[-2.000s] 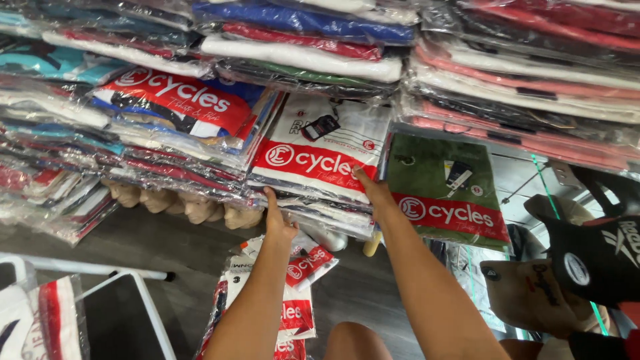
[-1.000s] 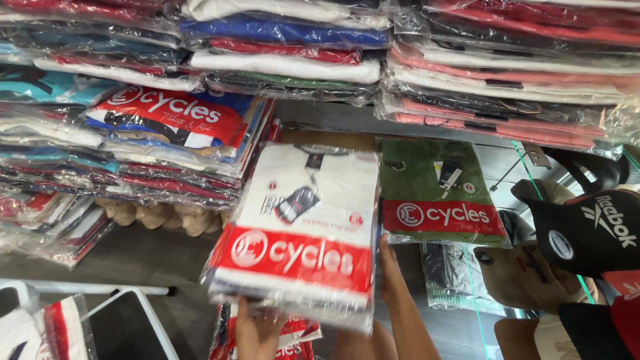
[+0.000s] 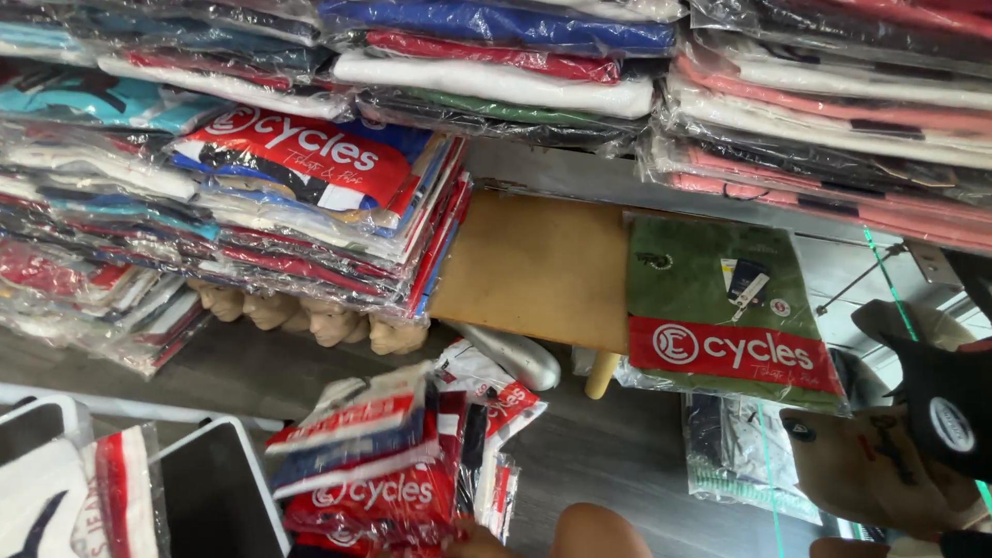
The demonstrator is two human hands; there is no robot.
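A blurred, tilted bundle of bagged folded garments [image 3: 364,473], red, navy and cream, stands at the lower centre. What looks like my right hand [image 3: 474,538] touches its lower right edge; the frame cuts it off, so its grip cannot be made out. My left hand is not visible. Behind the bundle, further bagged garments [image 3: 500,399] lie low down. A bare tan wooden stool or small table top [image 3: 542,267] shows above them. On its right lies a bagged green shirt [image 3: 713,287] with a red printed band and hanging tags.
Tall stacks of bagged garments fill the left [image 3: 310,225], upper centre [image 3: 496,81] and right [image 3: 821,132]. Several mannequin heads [image 3: 329,322] sit under the left stack. Caps [image 3: 883,465] and glass shelving stand at right. White-framed dark panels [image 3: 217,488] are at lower left.
The bagged white shirt that both hands held a second ago has left the wooden top, which now shows bare. Both hands have moved down, and the lower bundle has risen into view.
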